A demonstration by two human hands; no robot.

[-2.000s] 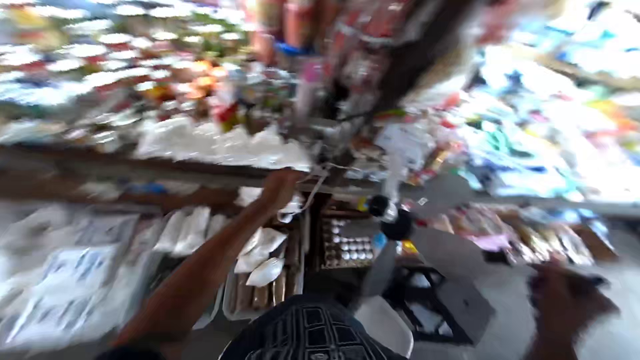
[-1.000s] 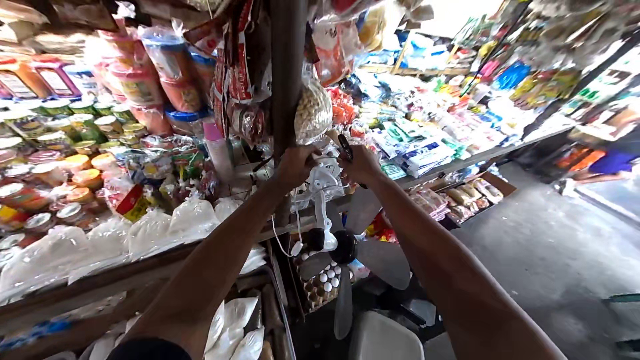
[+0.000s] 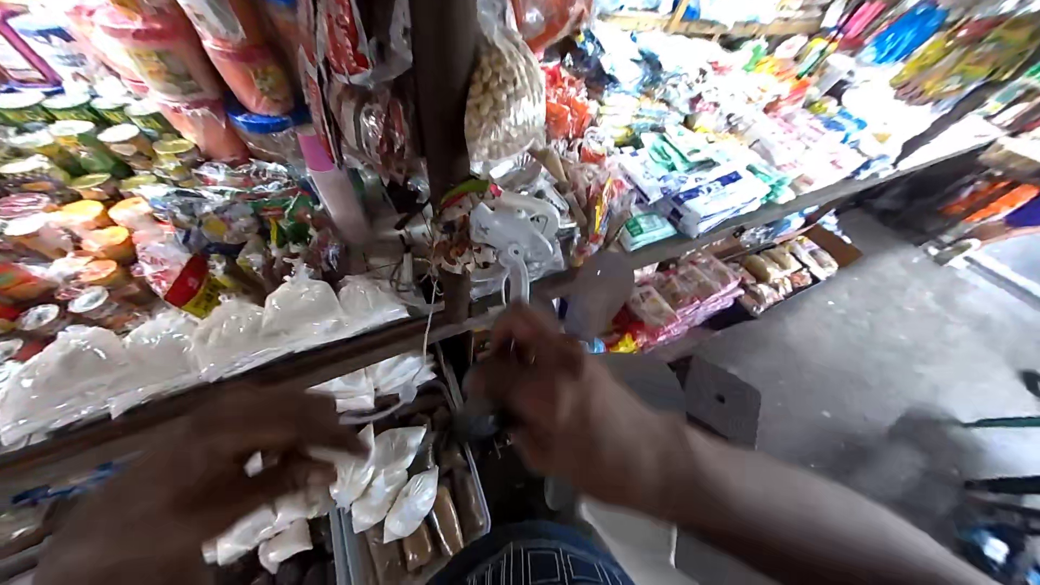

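Observation:
A small electric fan with a white clip base (image 3: 513, 231) is fixed near a dark post (image 3: 443, 106); its grey blade (image 3: 600, 294) and dark hub (image 3: 475, 421) hang below the shelf edge. My right hand (image 3: 528, 378) is closed around the fan's neck, just under the white arm. My left hand (image 3: 268, 447), blurred, is over the lower left with fingers partly spread, beside a white cord (image 3: 382, 413) and small bags of white powder (image 3: 394, 463). Whether it touches the cord is unclear.
Bags of white powder (image 3: 236, 333) line the shelf edge. Jars (image 3: 106, 244) stand at left, and a bag of nuts (image 3: 504, 106) hangs by the post. Packaged goods (image 3: 707, 187) cover the right counter. A plastic crate (image 3: 341, 544) holds brown packets below.
Both hands were up at the fan's clip by the post; my left hand has moved down and left away from it. My right hand has dropped to the fan's neck.

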